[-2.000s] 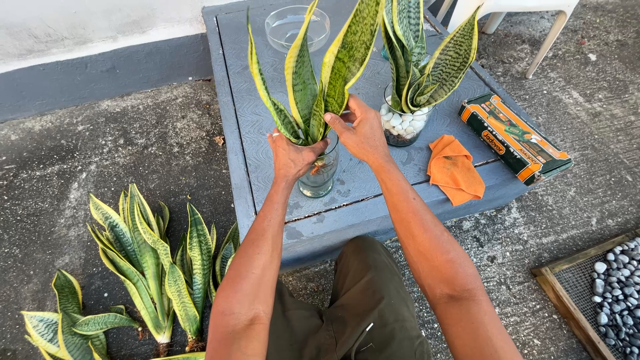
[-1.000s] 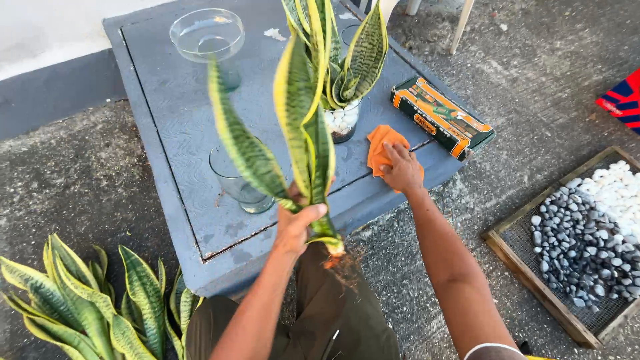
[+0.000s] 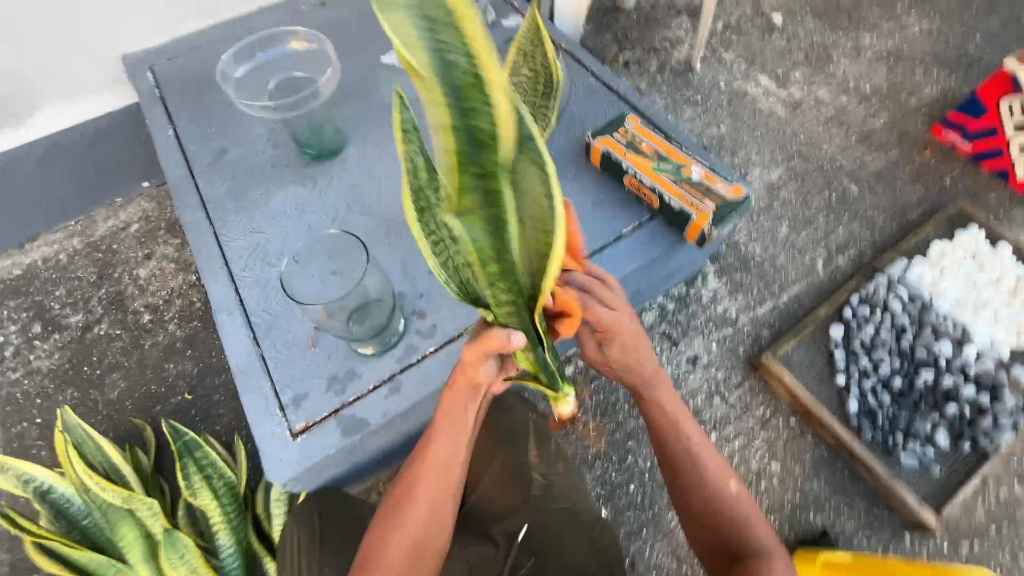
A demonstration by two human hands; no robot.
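A snake plant [image 3: 488,216] with yellow-edged leaves is gripped low on its leaves by my left hand [image 3: 488,356], its roots hanging free over my lap. My right hand [image 3: 604,324] holds an orange cloth [image 3: 570,308] against the right side of the leaves. To the left, a glass cylinder vase [image 3: 344,292] stands on the grey table [image 3: 240,200]. Behind it is a wide-rimmed glass vessel [image 3: 280,76]. Another snake plant [image 3: 534,76] is partly hidden behind the held one, and its container is mostly hidden.
An orange and dark green box [image 3: 668,180] lies at the table's right edge. Potless snake plants [image 3: 120,496] lie on the floor at lower left. A wood-framed tray [image 3: 848,440] holds grey and white pebbles at right. A red printed bag [image 3: 988,120] and something yellow [image 3: 888,562] are also there.
The plant came out of the glass vase in my left hand. My right hand took the orange cloth from the table and brought it to the leaves. The view shifted right.
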